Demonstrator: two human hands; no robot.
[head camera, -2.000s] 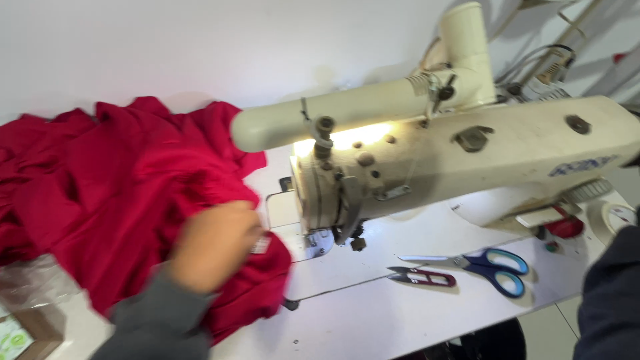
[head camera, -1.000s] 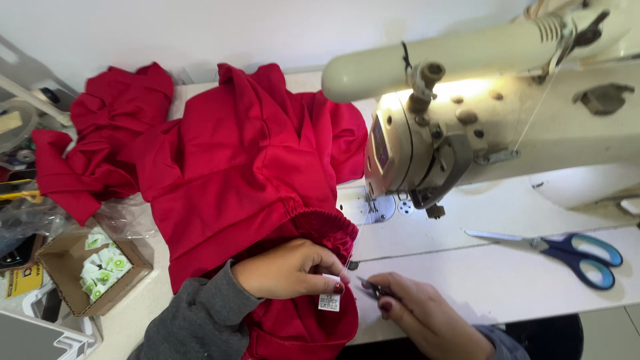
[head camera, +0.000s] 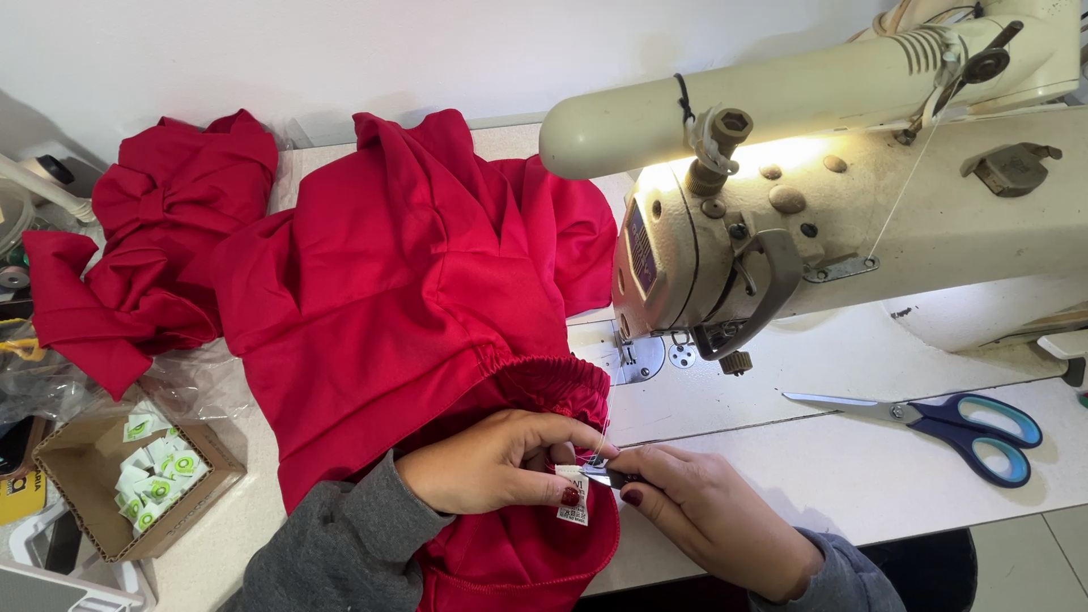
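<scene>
A red garment (head camera: 399, 280) with a gathered elastic edge lies left of the sewing machine's needle area. My left hand (head camera: 510, 459) pinches the garment's edge beside a small white label (head camera: 572, 500) that bears writing. My right hand (head camera: 714, 510) holds small thread snips (head camera: 605, 476), mostly covered by the fingers, with the blades at the label's top edge. Thin loose threads run beside the blades. The presser foot (head camera: 627, 353) stands just beyond the gathered edge.
The sewing machine (head camera: 816, 212) fills the right side. Blue-handled scissors (head camera: 935, 423) lie on the white table (head camera: 765, 459). A second red fabric piece with bows (head camera: 183, 200) lies at left, above a cardboard box (head camera: 217, 463) of small labels (head camera: 157, 480). Clear plastic lies between them.
The red garment has been spread out from a bunched heap. The snips, on the table two seconds ago, are now in my right hand. Their blades have come up to the label.
</scene>
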